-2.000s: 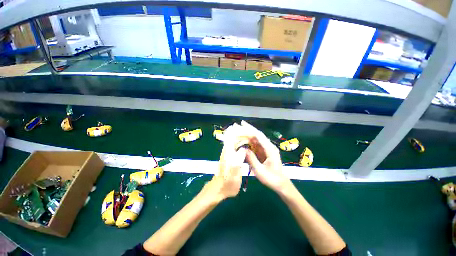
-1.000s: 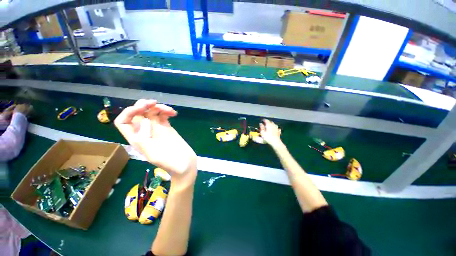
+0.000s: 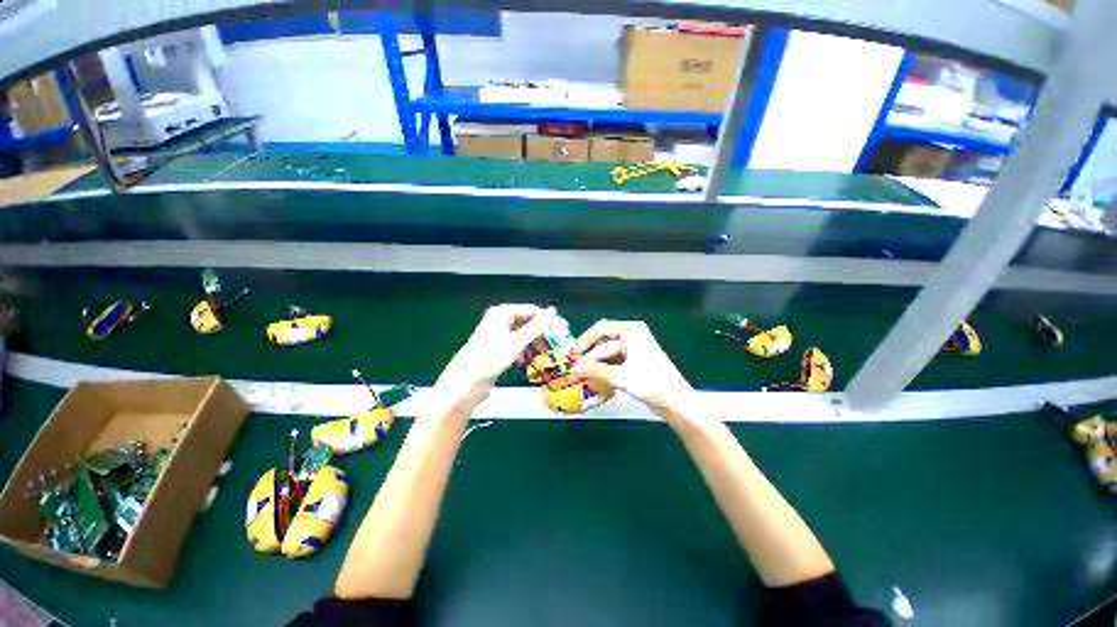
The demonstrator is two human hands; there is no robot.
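Observation:
My left hand (image 3: 496, 347) and my right hand (image 3: 631, 365) are together over the near white rail, at the middle of the view. Between them is a yellow housing shell (image 3: 576, 394) with dark and blue patches. Red and dark wires and a small green and pale circuit board (image 3: 555, 333) show above it. My left fingers are closed at the board. My right fingers are at the wires and the shell's upper side. The fingers hide the exact grip points.
An open carton (image 3: 184, 490) of green boards stands at left. Yellow shells (image 3: 316, 508) with wires lie beside it, with another shell (image 3: 353, 431) by the white rail (image 3: 490, 402). Several units lie on the green conveyor (image 3: 404, 325). A grey metal post (image 3: 968, 245) slants at right.
My right hand has come back from the conveyor, and my raised left hand has lowered to meet it. A yellow shell with board and wires is now between them. The view has shifted.

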